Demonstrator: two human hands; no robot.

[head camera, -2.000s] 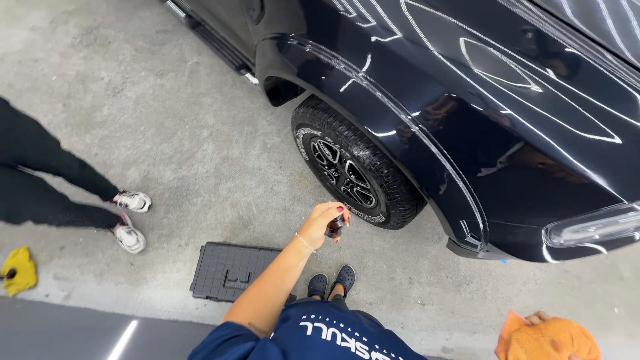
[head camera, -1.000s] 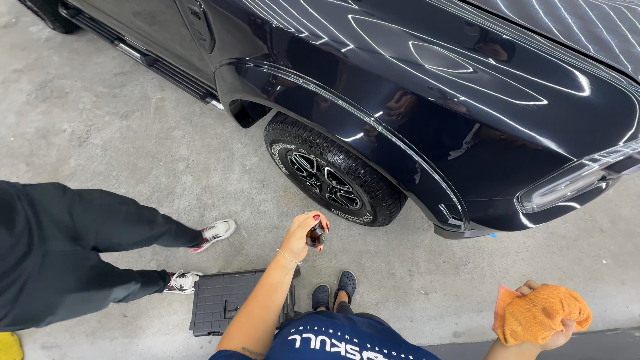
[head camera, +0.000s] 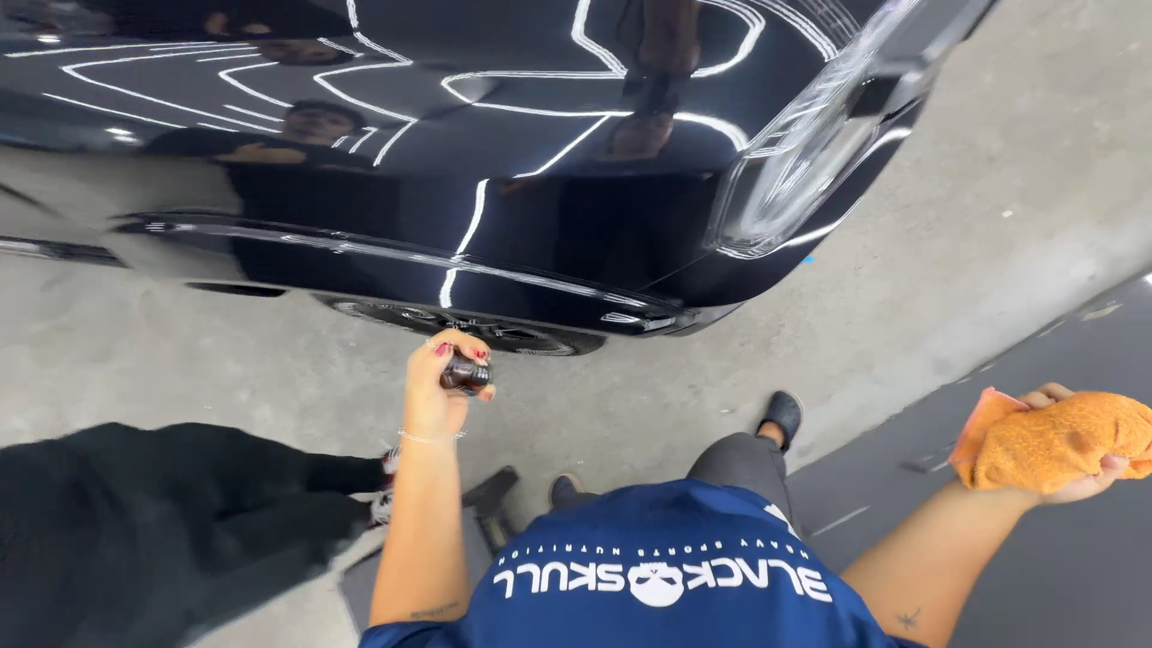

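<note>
My left hand is closed around a small dark glass bottle, held out over the floor beside the car's front wheel. At the right, my right hand grips a bunched orange microfiber towel, away from the car. The glossy dark car fender fills the upper part of the view, with ceiling lights and people mirrored in its paint. Its headlight is at the upper right. Neither the bottle nor the towel touches the car.
Another person's dark trousers and sneakers are at the lower left. A dark grey case lies on the concrete floor, partly hidden behind my left arm. A darker floor strip runs along the right side. My feet stand near the wheel.
The view has shifted closer over the fender, and the wheel is now mostly hidden beneath it. My feet have moved apart. Both hands keep hold of the bottle and the towel.
</note>
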